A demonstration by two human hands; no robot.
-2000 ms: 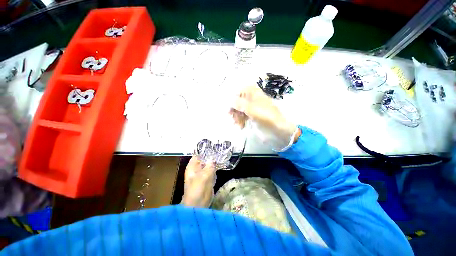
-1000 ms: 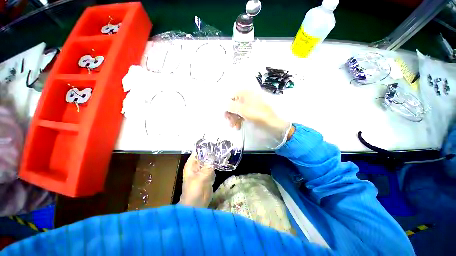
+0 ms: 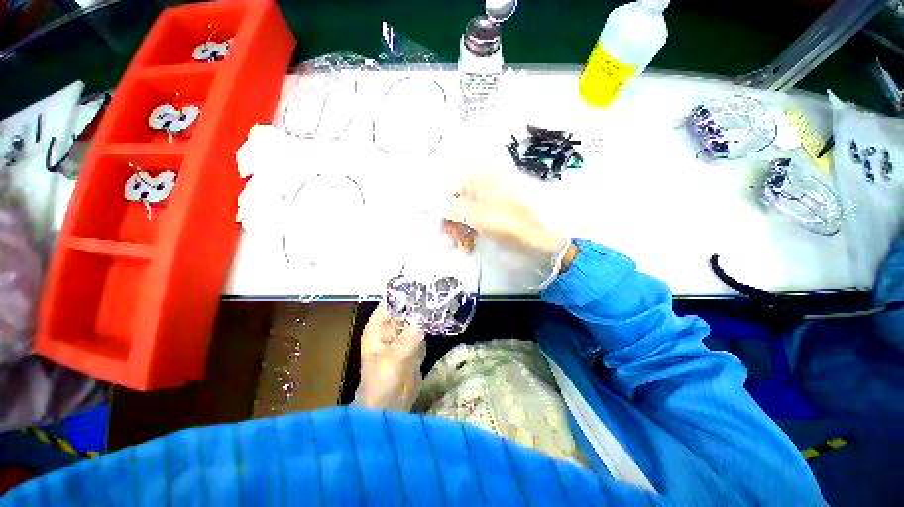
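Observation:
My left hand (image 3: 389, 358) is closed on the lower side of a shiny, dark and silvery two-lobed earphone unit (image 3: 431, 299) at the table's front edge. A thin wire loop rises from the unit towards my right hand. My right hand (image 3: 496, 220) is over the white table just above the unit, its fingertips bent together. The glare hides whether they grip the wire loop. Thin loops (image 3: 324, 176) lie flat on the table to the left. A pile of small black parts (image 3: 545, 152) lies beyond my right hand.
A red tray (image 3: 186, 233) with white figure-eight parts stands left. A clear dispenser bottle (image 3: 481, 74) and a yellow-labelled bottle (image 3: 622, 54) stand at the back. Coiled assemblies (image 3: 798, 196) lie right, a black cable (image 3: 738, 285) at the front edge. A person's sleeve (image 3: 30, 307) shows left.
The unit has moved slightly down from the first frame and its lobes have turned in my left hand. My right hand has shifted slightly left. The whole view has shifted slightly.

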